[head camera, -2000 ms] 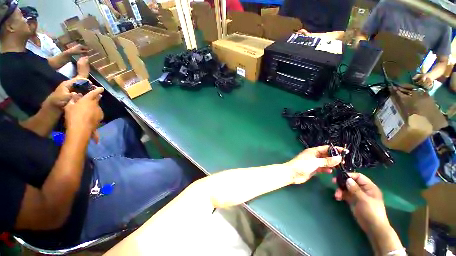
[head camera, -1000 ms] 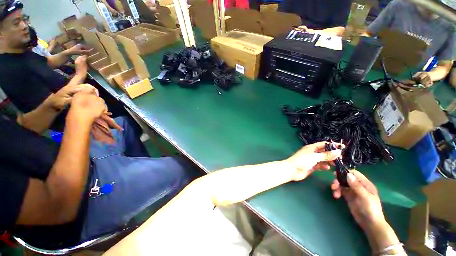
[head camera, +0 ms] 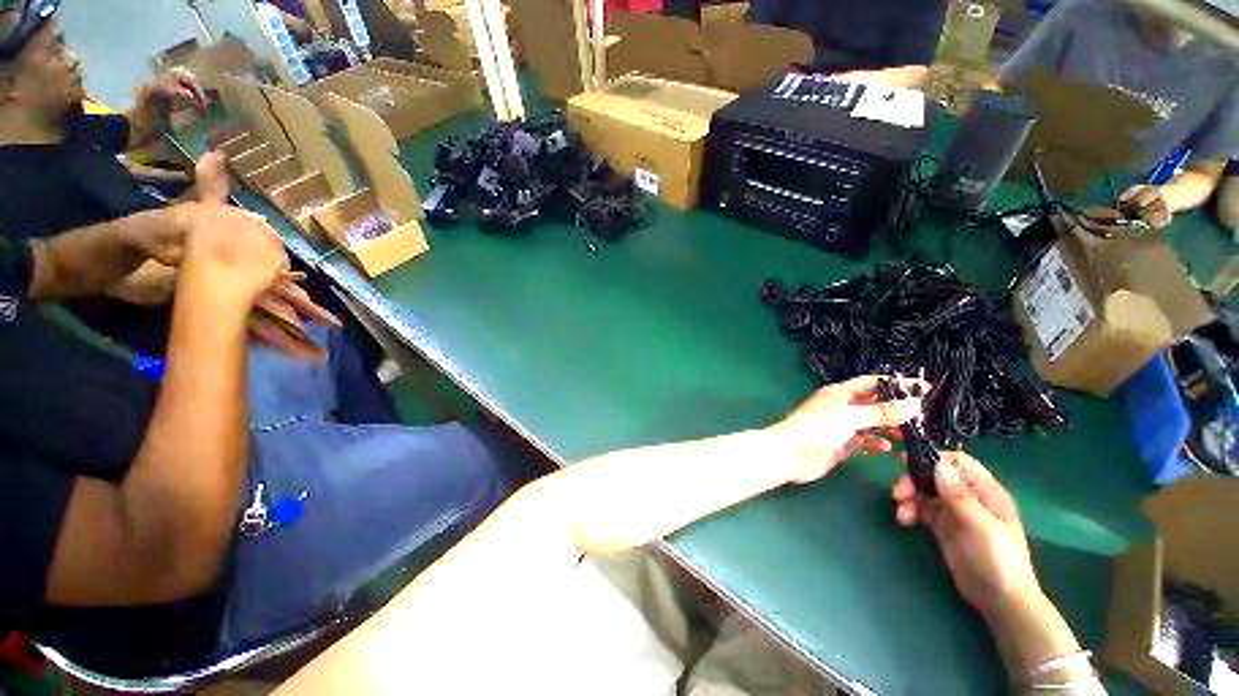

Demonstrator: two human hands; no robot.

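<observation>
A folded black cable bundle [head camera: 920, 458] with shiny metal tips at its upper end is held between my two hands, above the near edge of the cable pile. My left hand [head camera: 838, 427] pinches the bundle's upper end near the tips. My right hand [head camera: 967, 513] grips its lower part between thumb and fingers. The loose black cable pile [head camera: 924, 333] with glinting tips lies on the green mat just beyond my hands.
A black electronic unit [head camera: 815, 161] and closed carton [head camera: 648, 136] stand behind. A labelled carton [head camera: 1095, 310] and blue bin [head camera: 1156, 423] are right; an open box [head camera: 1136, 612] is lower right. Another black heap [head camera: 506, 174] lies left. A seated worker [head camera: 150, 408] is close left.
My hands still hold the bundle in nearly the same place. The neighbour at the left no longer holds the dark item seen earlier. A worker farther back has raised a hand.
</observation>
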